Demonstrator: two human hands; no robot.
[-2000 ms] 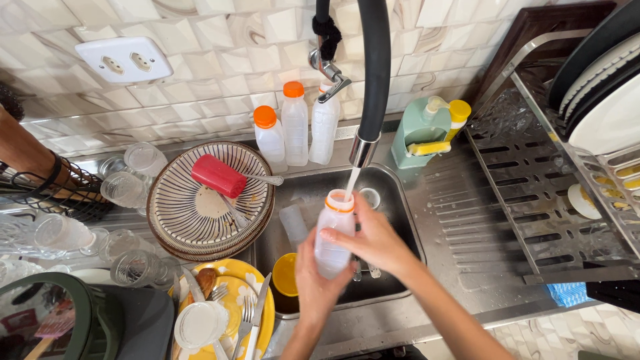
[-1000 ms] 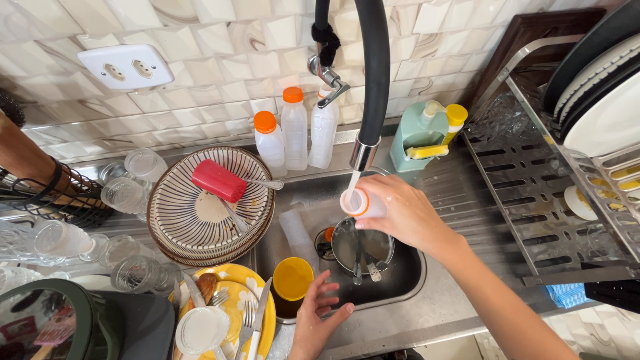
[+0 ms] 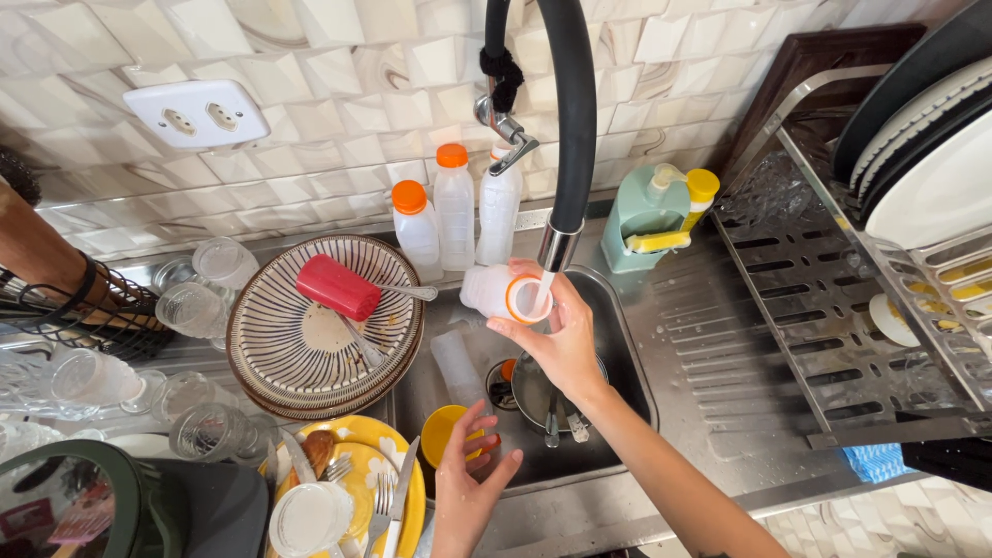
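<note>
In my right hand is a white plastic bottle with an orange ring at its neck, tilted on its side. Its uncapped mouth is under the water running from the black flexible faucet. My left hand holds nothing, fingers apart, over the sink's near edge beside a yellow cup. Another translucent bottle lies in the steel sink, with a round pan and cutlery. An orange cap is by the drain. Behind the sink stand white bottles, at least two orange-capped.
Striped plates with a red cup stand left of the sink, near glasses. Yellow plates hold cutlery. A green soap dispenser with a sponge is behind right. A steel dish rack stands at right.
My left hand has let go of the bottle, which both hands held two seconds ago. From upright, the bottle has been tipped sideways in my right hand, its base now toward the left.
</note>
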